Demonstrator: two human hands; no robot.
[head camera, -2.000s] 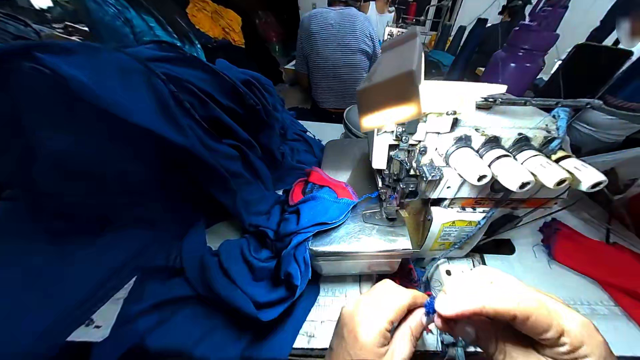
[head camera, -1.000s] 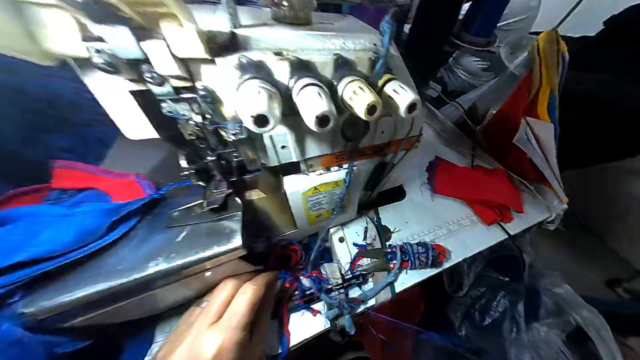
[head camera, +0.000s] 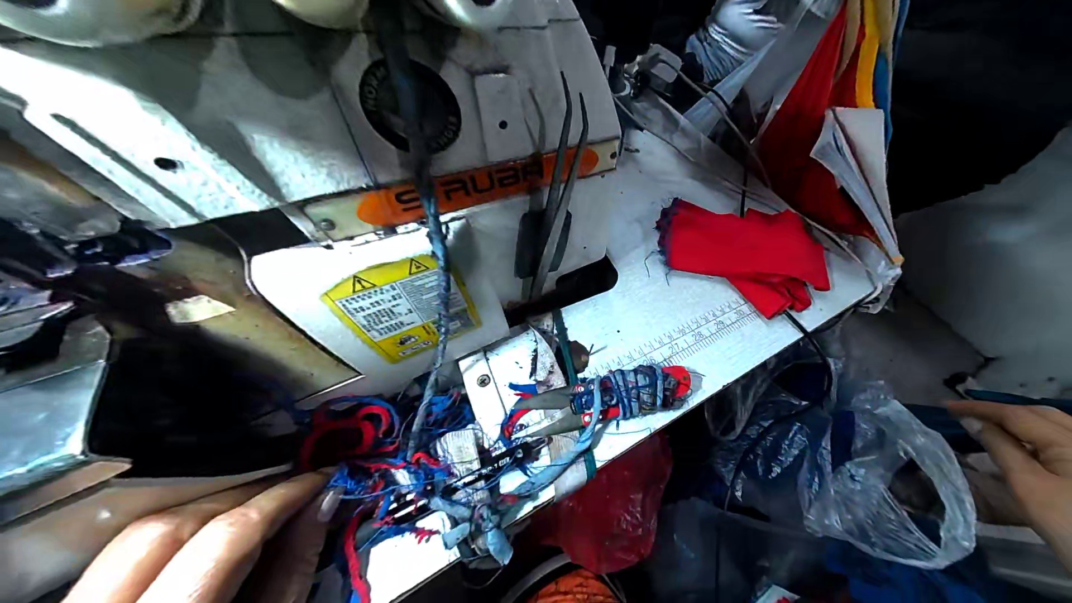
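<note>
My left hand is at the lower left, its fingertips beside a tangle of red and blue thread scraps under the overlock sewing machine. Whether they pinch any thread is unclear. At the right edge is my right hand, partly out of view, with a thin dark blue object along its upper fingers; its grip is unclear. Thread-wrapped handles of a metal hand tool lie on the table edge. Metal tweezers stand upright against the machine. A twisted blue thread cord hangs down its front.
Folded red fabric lies on the white table, which has a printed ruler. Clear plastic bags and a red bag hang or lie below its edge. Red and yellow cloths are at the back right.
The hands were together in front of the machine two seconds ago; now they are far apart, the right one at the right edge. The view has swung right and closer to the table.
</note>
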